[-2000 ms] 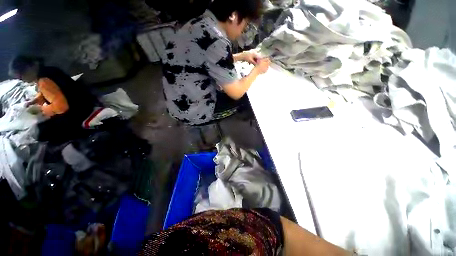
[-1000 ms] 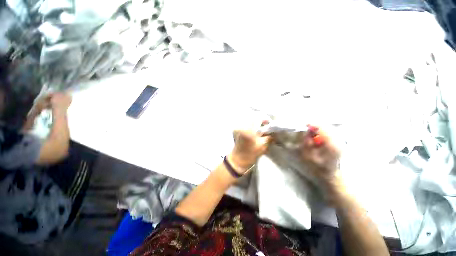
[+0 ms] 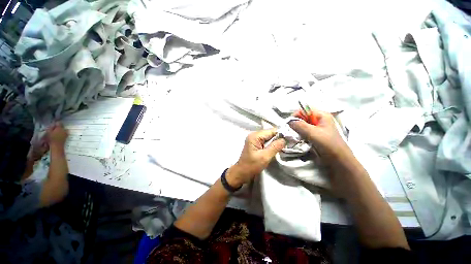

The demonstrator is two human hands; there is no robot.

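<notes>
A pale grey-white garment (image 3: 292, 203) lies over the table's front edge, with one part hanging above my lap. My left hand (image 3: 258, 154) pinches a bunched, folded part of it between thumb and fingers. My right hand (image 3: 323, 134) holds the same part from the right and also has the orange-red thread snips (image 3: 309, 114) in its grip, their blades pointing up and away. Which part of the garment is between my fingers is hard to tell. The snips' handle is partly hidden by my right hand.
Pale garments are heaped at the back left (image 3: 77, 62) and at the right (image 3: 413, 170). A smartphone (image 3: 131, 124) lies beside a lined paper sheet (image 3: 95, 129). Dark thread scraps dot the tabletop. Another person's hand (image 3: 57, 136) is at the left edge. Cloth and a blue bin are below the table.
The view has swung right from the neighbouring worker to my own work. My hands have come closer together on the garment, and the snips are now more clearly visible.
</notes>
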